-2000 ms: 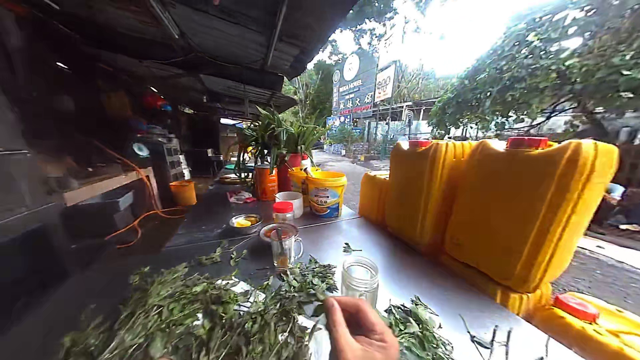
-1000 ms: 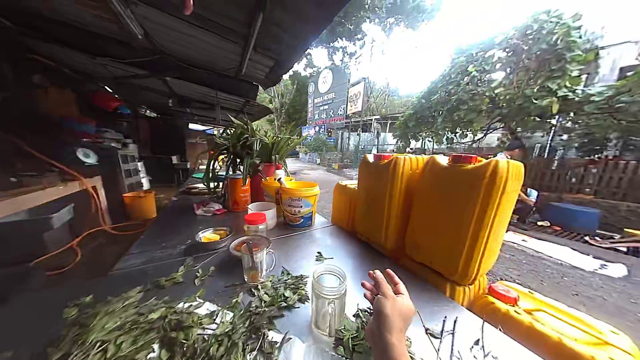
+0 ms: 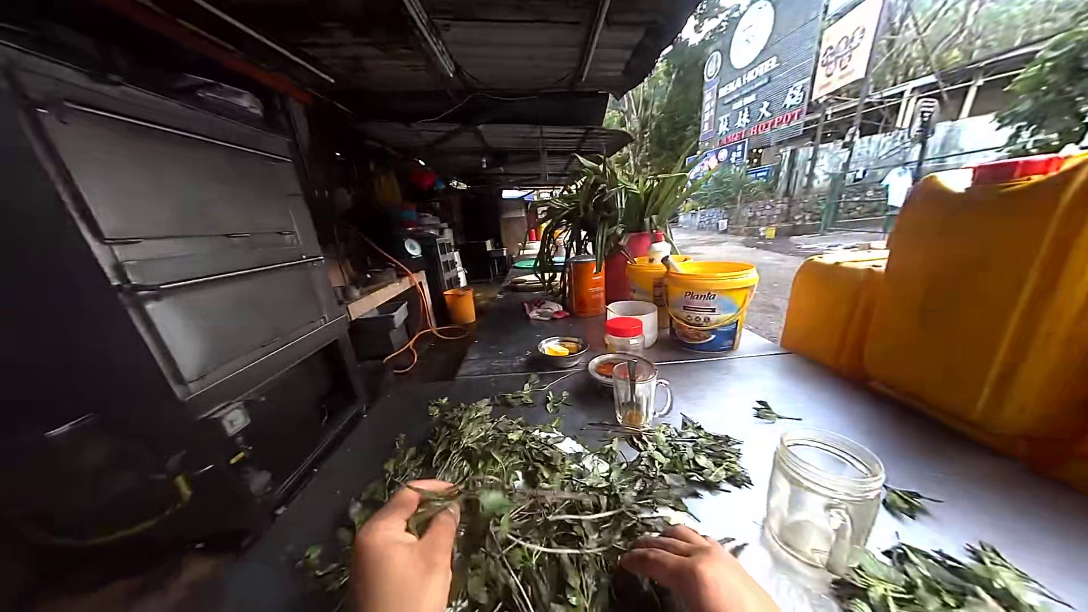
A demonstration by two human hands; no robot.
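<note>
A heap of leafy green herb sprigs (image 3: 527, 501) lies on the metal table in front of me. At its left side my left hand (image 3: 412, 544) pinches a herb sprig (image 3: 493, 501) between thumb and fingers. My right hand (image 3: 693, 565) rests at the heap's lower right edge, its fingertips among the stems; whether it grips any is unclear. Right of it stands an open glass jar with a handle (image 3: 824, 501), with more sprigs (image 3: 952, 582) beside it. Behind the heap is a glass mug (image 3: 636, 395) with a utensil and some brownish contents.
Farther back are a red-lidded jar (image 3: 625, 334), a metal bowl with yellow pieces (image 3: 562, 350), a white container (image 3: 637, 319), a yellow bucket (image 3: 710, 306) and potted plants. Large yellow jerrycans (image 3: 977, 297) line the right side. A metal cabinet (image 3: 187, 229) stands at left.
The view has swung left. My right hand, earlier raised near the glass jar, is now down at the herbs. My left hand has come into view holding a sprig.
</note>
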